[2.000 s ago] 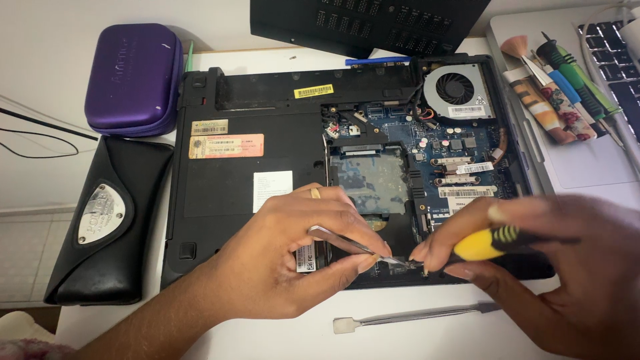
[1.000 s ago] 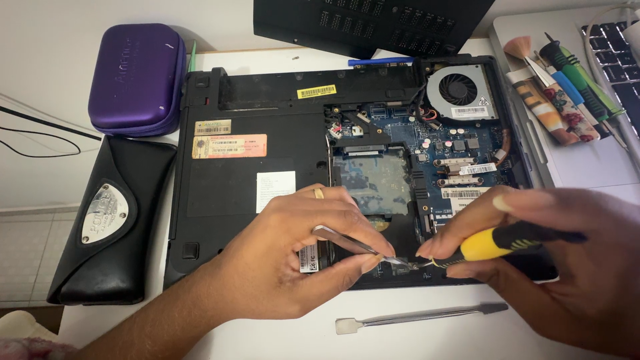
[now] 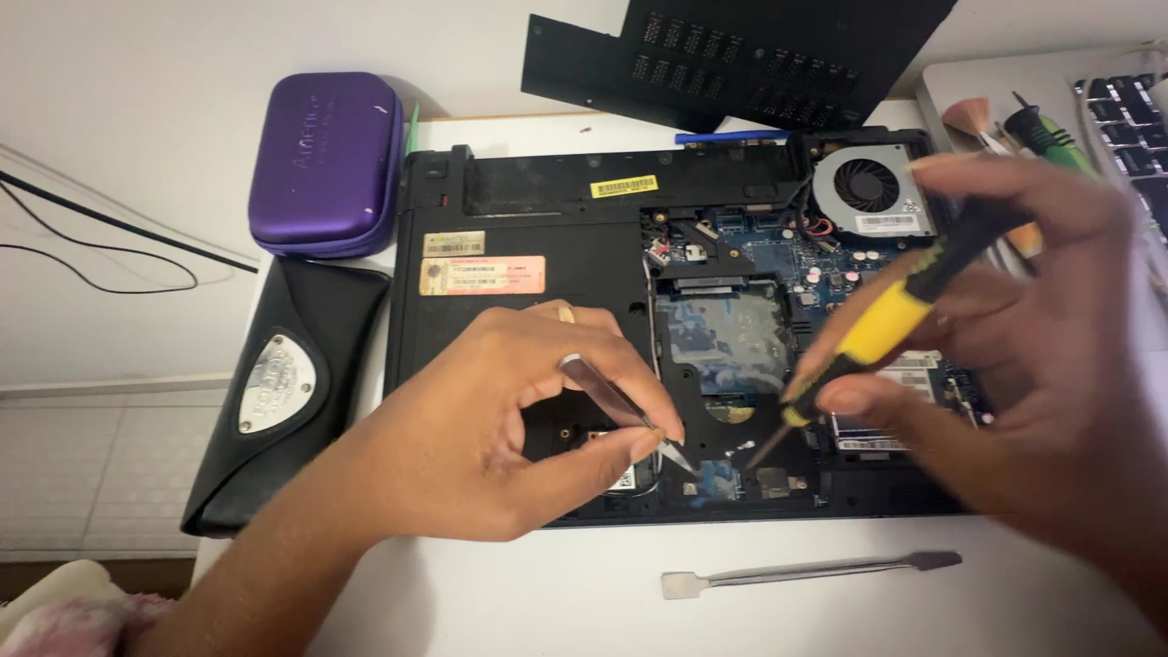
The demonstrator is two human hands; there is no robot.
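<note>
An upside-down laptop base (image 3: pixel 511 338) lies on the white table with its inside partly exposed. My left hand (image 3: pixel 520 420) pinches metal tweezers (image 3: pixel 607 392), whose tips meet the left edge of a small blue circuit board (image 3: pixel 718 479) near the laptop's front edge. In my right hand (image 3: pixel 985 383) is a yellow and black screwdriver (image 3: pixel 881 333), slanting down to the left. Its tip is just right of the small board; whether it touches anything is unclear. The cooling fan (image 3: pixel 865 185) and part of the blue motherboard (image 3: pixel 821 265) show beyond.
A metal spudger (image 3: pixel 812 573) lies in front of the laptop. At left are a purple zip case (image 3: pixel 324 164) and a black glasses case (image 3: pixel 283 392). A black cover panel (image 3: pixel 730 59) leans behind; a silver laptop (image 3: pixel 981 82) with a brush (image 3: pixel 969 119) and tools is at right.
My right hand has risen away from the small board, and its screwdriver now stands more steeply, its tip in view. My left hand with the tweezers has stayed nearly in place.
</note>
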